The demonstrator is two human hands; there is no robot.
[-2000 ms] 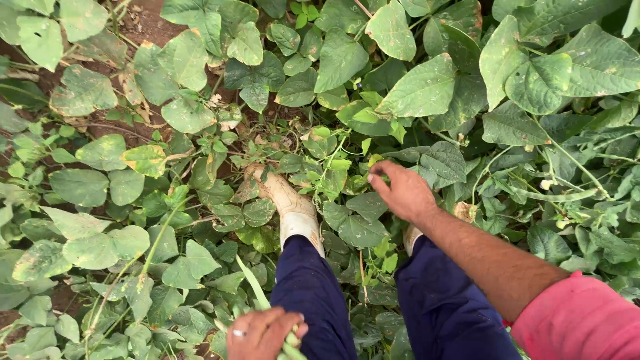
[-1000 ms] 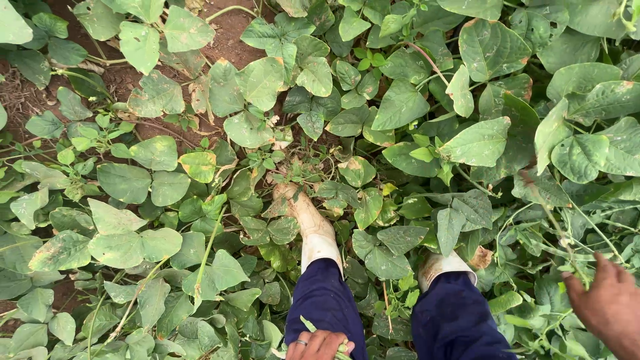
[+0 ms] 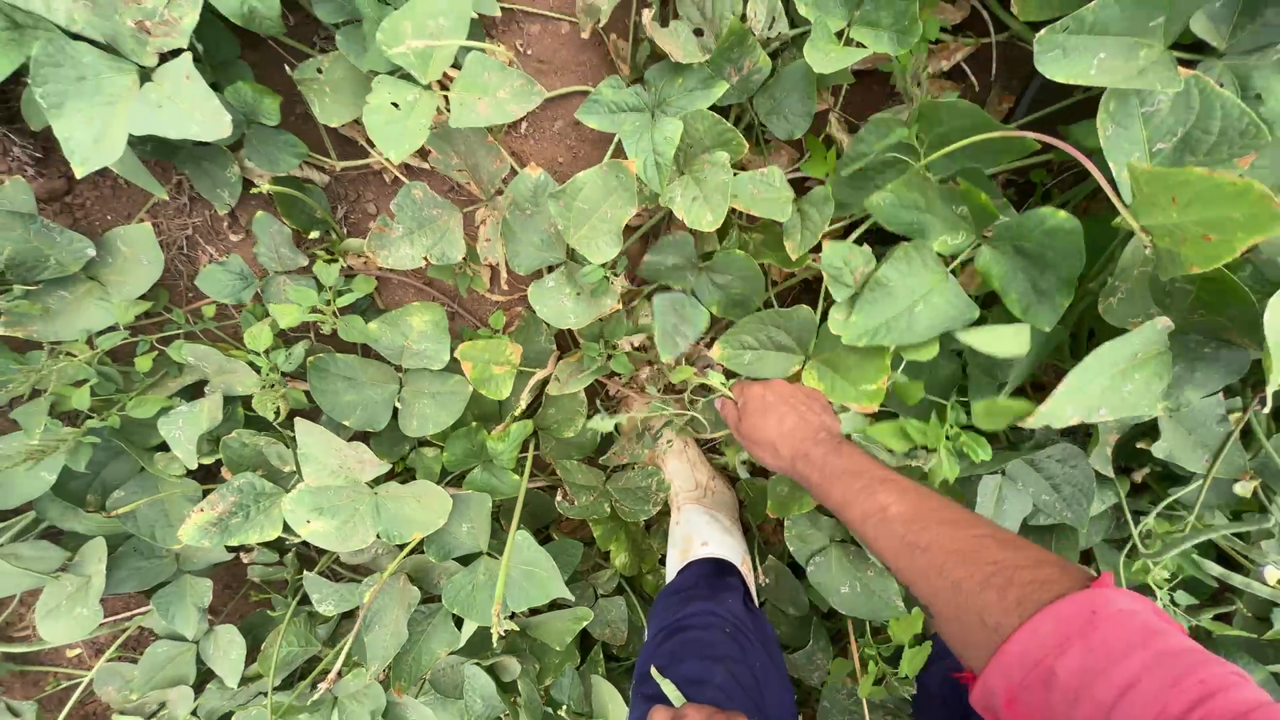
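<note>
My right hand (image 3: pixel 785 425) reaches into the low leafy plants just right of my left boot, its fingers closed on a thin green stem (image 3: pixel 715 383) with small leaves. At the bottom edge, only the knuckles of my left hand (image 3: pixel 697 712) show, in front of my dark blue trouser leg. A piece of a green pod or stem (image 3: pixel 667 686) sticks up beside those knuckles; the grip on it is mostly cut off by the frame.
My pale, muddy boot (image 3: pixel 705 500) stands among the vines. Broad green leaves (image 3: pixel 360 500), some spotted or yellowed, spread on all sides. Reddish-brown soil (image 3: pixel 550 130) shows between plants at the upper left. Long stems (image 3: pixel 1060 140) arch at the upper right.
My right hand has moved from the far right side to the plants beside my left boot, and has closed on a stem. My left hand sits lower, mostly out of frame.
</note>
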